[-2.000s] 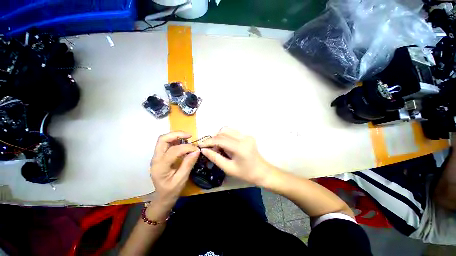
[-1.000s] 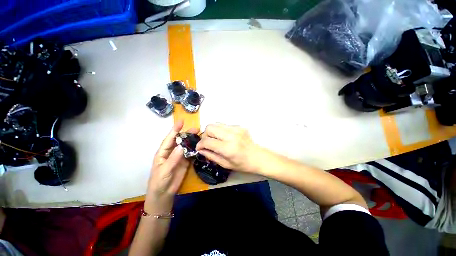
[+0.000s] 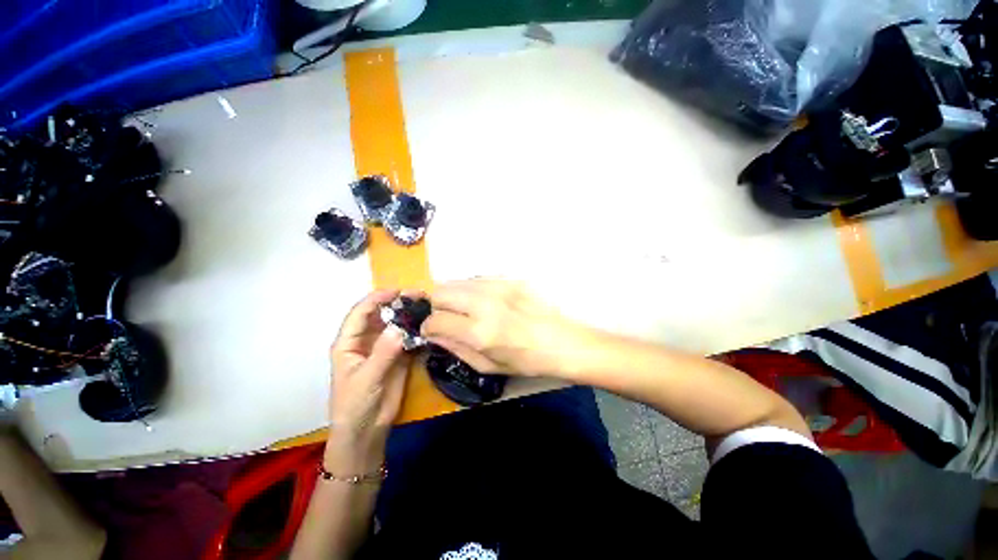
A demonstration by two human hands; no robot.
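My left hand (image 3: 367,366) holds a small camera module (image 3: 407,315) by its edges, its dark lens side showing. My right hand (image 3: 487,325) is at the module's right side with fingertips pinched on it or on a lead; which one is too small to tell. A black round camera housing (image 3: 465,378) sits on the bench just below my right hand, partly covered by it. Three spare camera modules (image 3: 337,233) lie on and beside the orange tape beyond my hands, lens barrels up.
Waiting housings (image 3: 137,366) with loose wires are heaped at the left. Black units (image 3: 804,170) and a plastic bag (image 3: 722,66) are at the right. Blue bins (image 3: 131,55) stand at the back left. Another person's arm (image 3: 44,492) is at the lower left, and striped clothing (image 3: 892,383) at the right.
The camera module has come into clear view in my left hand, turned from the earlier pinch above the housing. Another person's arm has entered at the lower left. The view has shifted slightly.
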